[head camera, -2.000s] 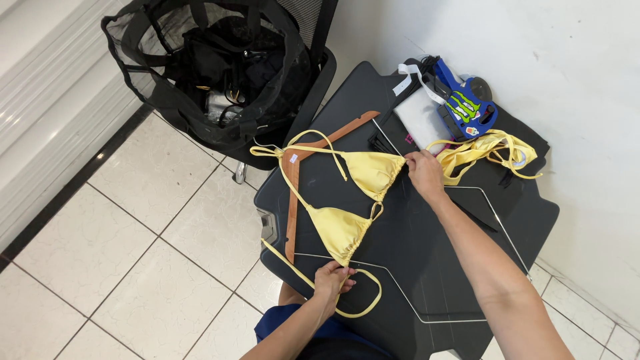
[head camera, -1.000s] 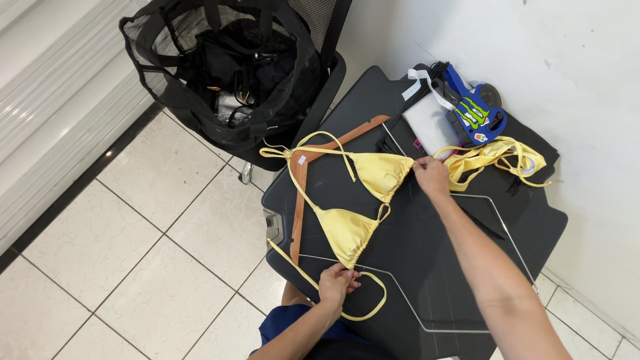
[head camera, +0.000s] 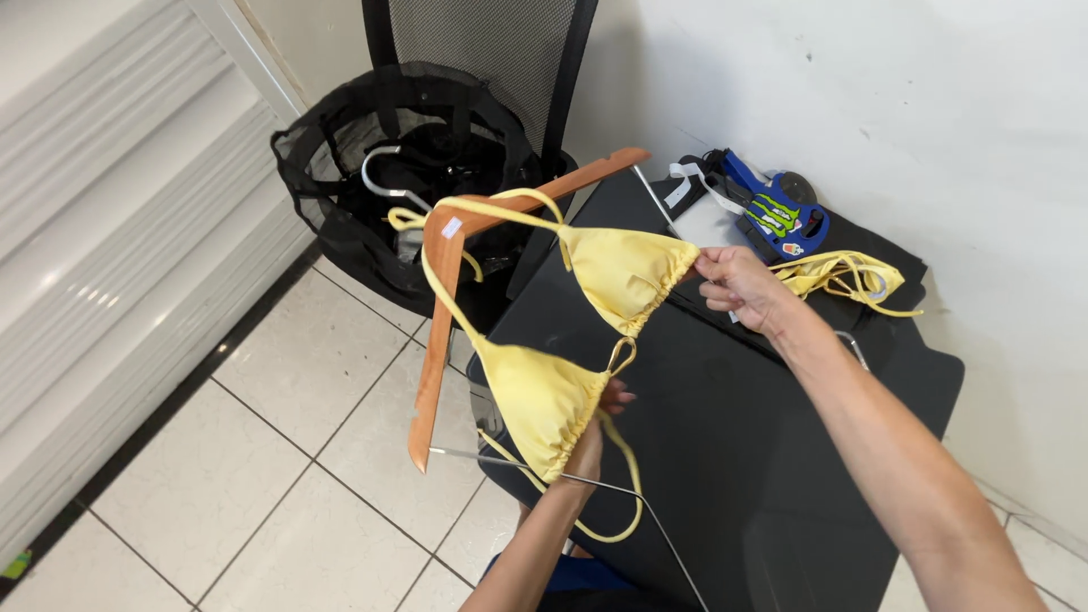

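Observation:
A yellow triangle bikini top (head camera: pixel 544 412) hangs by its neck strap on a wooden clothes hanger (head camera: pixel 440 280) with a metal hook and a thin metal bar. The hanger is tilted over the black tabletop, its hook over a black mesh bag. My right hand (head camera: pixel 739 285) pinches the outer corner of the upper cup. My left hand (head camera: pixel 599 425) is behind the lower cup, partly hidden by it; what its fingers grip cannot be told. One loose yellow string loops below this hand. A second yellow garment (head camera: pixel 837 276) lies bunched at the table's right side.
The black table (head camera: pixel 731 459) stands by a white wall. On it are a blue tool-like object with stickers (head camera: pixel 778 212), a white strap and a clear packet. Beyond its left edge, the mesh bag (head camera: pixel 408 280) holds dark items before a mesh-backed chair (head camera: pixel 493 51).
The hanger and bikini top, lying on the table earlier, are now raised off it. My left hand has moved from the lower cup's bottom corner to behind that cup. The view has shifted.

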